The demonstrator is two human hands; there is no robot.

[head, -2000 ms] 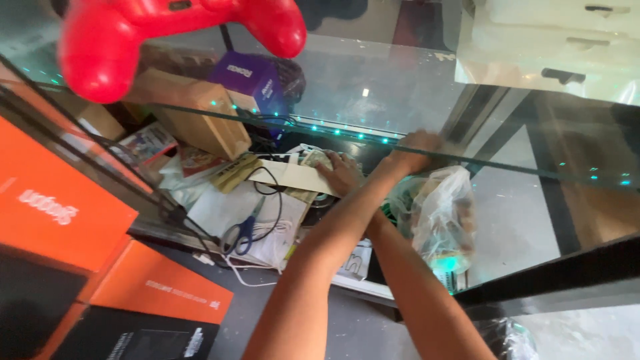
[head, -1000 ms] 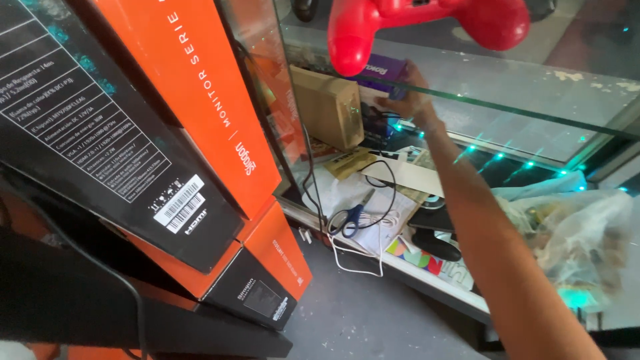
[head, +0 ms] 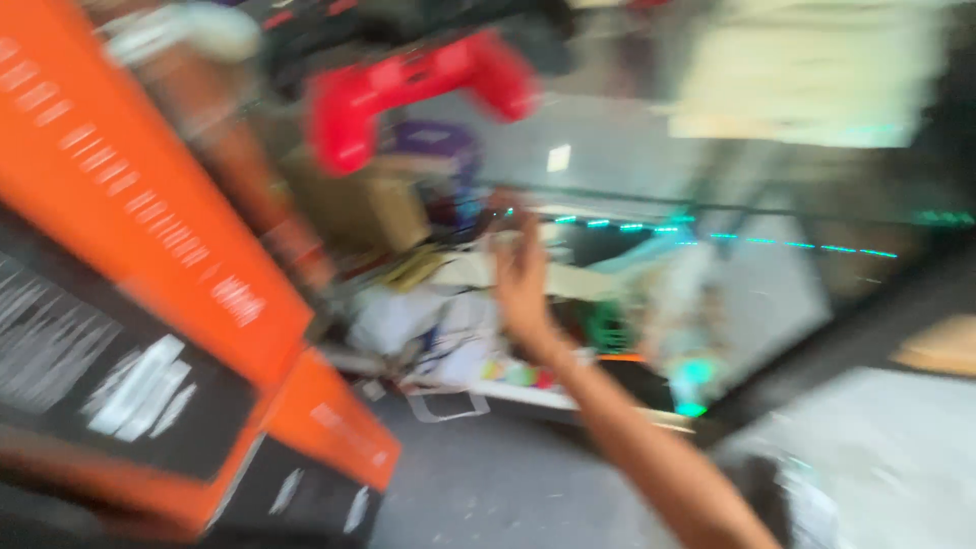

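The view is strongly blurred. My right hand [head: 522,278] reaches in from the lower right over the contents of a low glass case, its fingers pointing away and apart, with no held object visible. Around it lie pale papers and a white card strip [head: 576,280], with tangled white and dark cables [head: 457,335] to its left. A brown cardboard box [head: 374,202] and a purple box [head: 435,141] stand beyond it on the left. To its right are a green item [head: 608,326] and a clear plastic bag [head: 682,305]. My left hand is out of view.
A red game controller [head: 419,88] is in the upper foreground. Orange and black monitor boxes [head: 152,206] fill the left side. A glass edge [head: 610,196] and a row of green lights [head: 631,226] cross the case. A dark frame bar [head: 831,328] slants at the right.
My right hand has come back from beside the purple box to above the papers and cables. My left hand, seen two seconds ago, is out of view. The view has swung between frames.
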